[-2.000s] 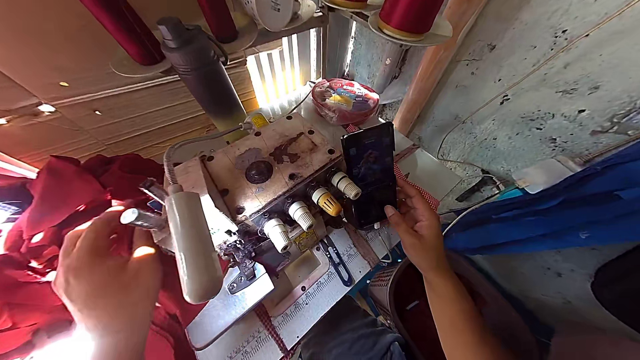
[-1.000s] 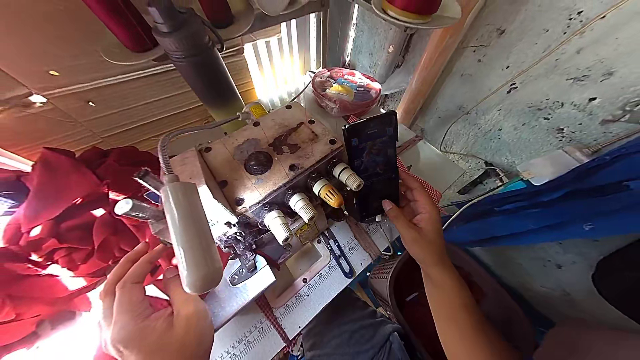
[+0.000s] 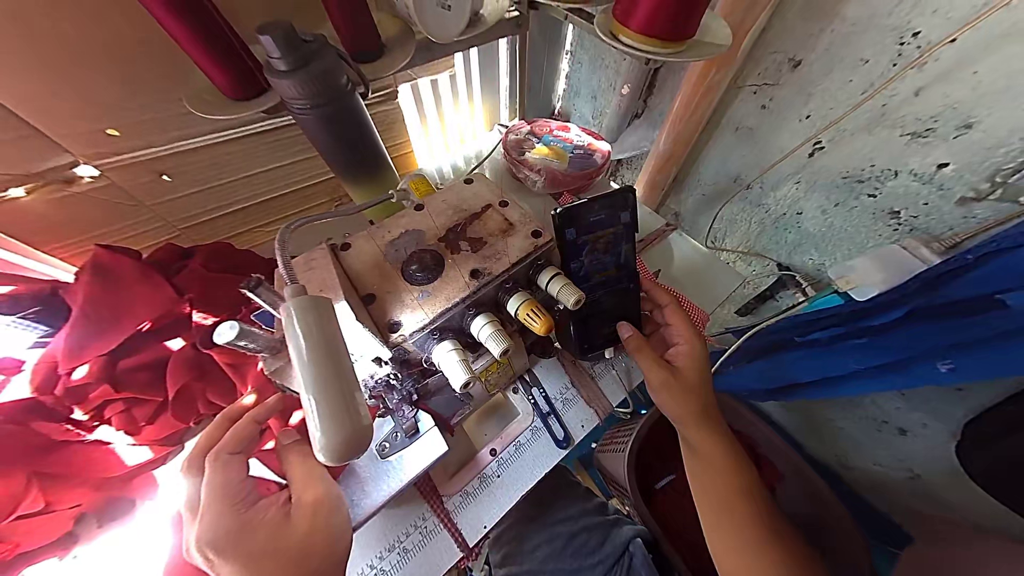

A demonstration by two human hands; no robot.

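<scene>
My right hand (image 3: 668, 356) grips the lower edge of a black smartphone (image 3: 598, 272), upright against the right side of an overlock sewing machine (image 3: 448, 240); the thumb lies on its screen. My left hand (image 3: 256, 480) is palm up with fingers apart and holds nothing, beside the machine's metal plate (image 3: 396, 468) and below a gooseneck lamp (image 3: 324, 376). Several tension dials (image 3: 490, 334), white and one yellow, line the machine's front. Blue-handled thread snips (image 3: 548, 412) lie on the table by the printed ruler (image 3: 496, 472). Red fabric (image 3: 152, 344) is heaped at the left.
A dark bottle (image 3: 328, 120) and red thread cones (image 3: 656, 20) stand behind the machine. A red bowl with wrapped items (image 3: 556, 156) sits at the back corner. Below right is a brown plastic basket (image 3: 632, 448); blue cloth (image 3: 880, 320) hangs by the wall, near a white plug and cable.
My left hand has left the metal parts beside the lamp, where it was two seconds ago, and come down toward me with fingers spread. My right hand remains on the phone.
</scene>
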